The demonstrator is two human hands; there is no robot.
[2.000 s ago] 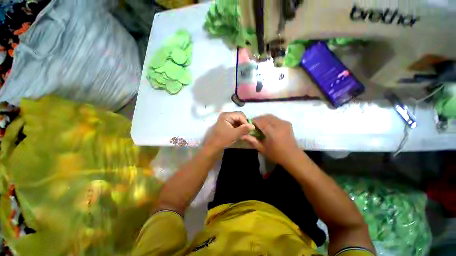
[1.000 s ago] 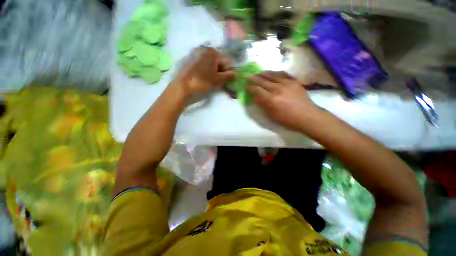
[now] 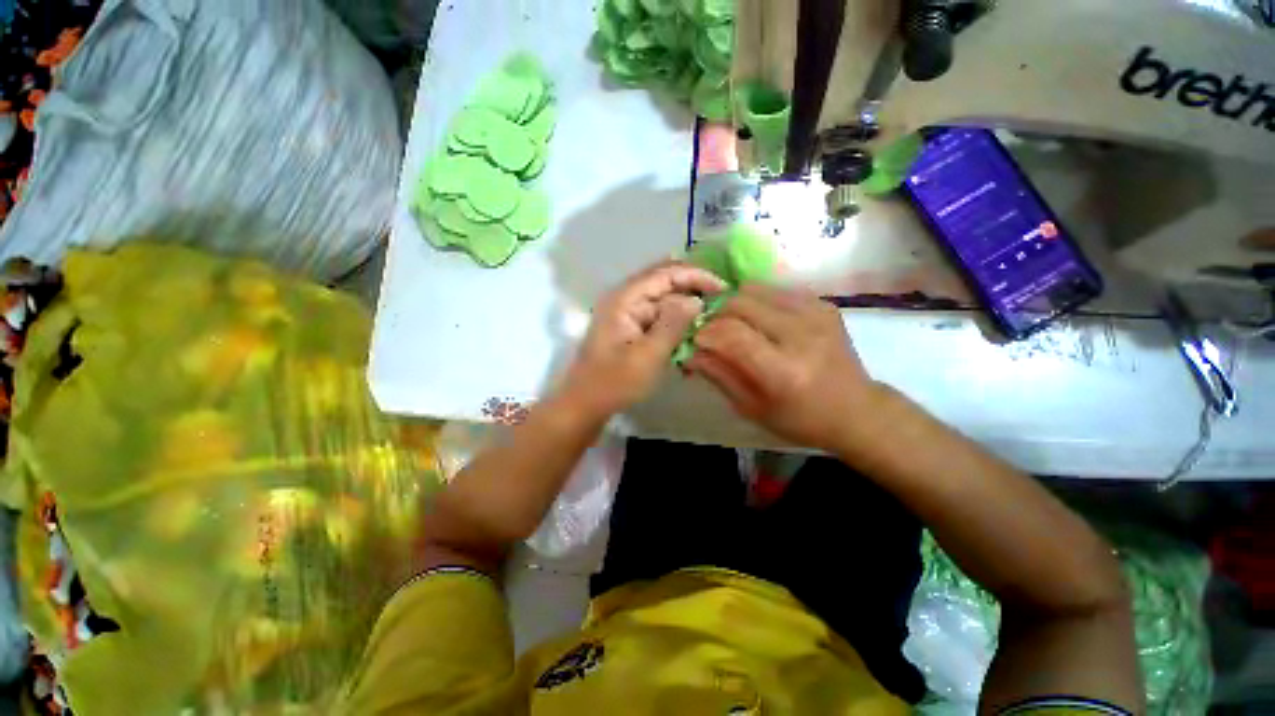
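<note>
A light-green fabric piece (image 3: 751, 256) is between my hands, just in front of the sewing machine (image 3: 1063, 70). My left hand (image 3: 646, 336) pinches it from the left. My right hand (image 3: 783, 357) grips it from the right, with the fingers close to the left ones. Part of the piece is hidden by the fingers. The presser foot and needle (image 3: 828, 203) are under the bright lamp, beyond my hands. A flat overlapping stack of green cut pieces (image 3: 485, 182) lies at the left of the table. A heap of sewn green pieces (image 3: 657, 49) lies behind.
A smartphone (image 3: 1007, 231) with a purple lit screen lies right of the needle. Silver thread snips (image 3: 1203, 364) lie at the far right. The white table's front edge (image 3: 462, 410) is near my lap. Yellow patterned cloth (image 3: 210, 490) is at left, and a bag of green pieces (image 3: 1168, 602) below right.
The view has shifted. My hands have moved from the table's front edge up toward the needle area, then slightly back from it. More of the green piece shows between the fingers than at first.
</note>
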